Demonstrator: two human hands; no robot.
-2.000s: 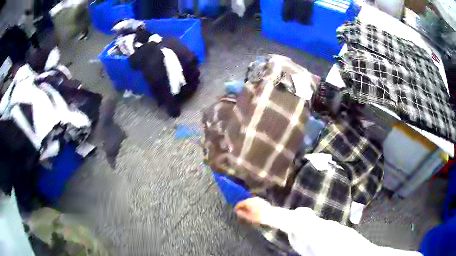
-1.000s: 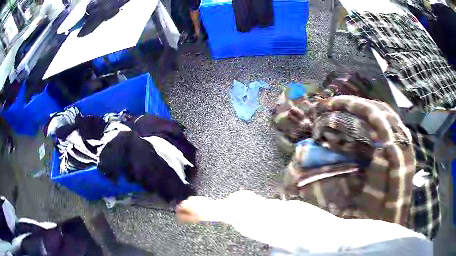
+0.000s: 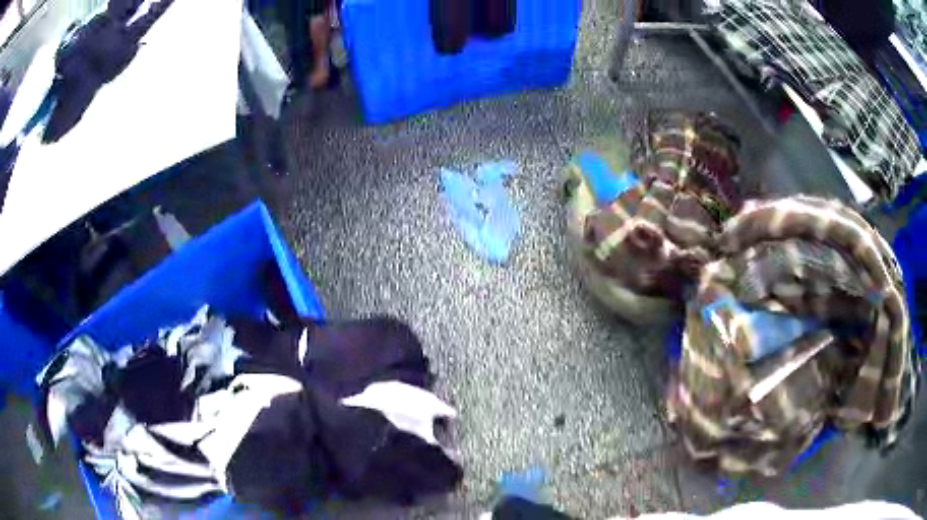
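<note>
No hand shows. A white sleeve lies along the bottom edge at the right; its hand is cut off by the frame. Nearest at the left is a blue turnover box [image 3: 188, 266] filled with dark and white cloth [image 3: 335, 447], which hangs over its side. At the right, brown plaid garments [image 3: 833, 274] are heaped over a mostly hidden blue container, with a light blue piece on them. Behind them, more plaid cloth [image 3: 661, 218] sits in a beige sack [image 3: 635, 305].
Light blue plastic or cloth [image 3: 483, 211] lies on the speckled floor [image 3: 427, 305] between the heaps. A blue box [image 3: 462, 61] stands ahead. A white-topped table [image 3: 183, 102] is at the left, black-and-white plaid [image 3: 823, 81] at the right. Part of a person's leg [image 3: 320, 51] shows behind.
The view has moved forward, bringing the left box and right plaid heaps closer. The right hand, seen low in the earlier frames, has dropped out of view, leaving only the sleeve.
</note>
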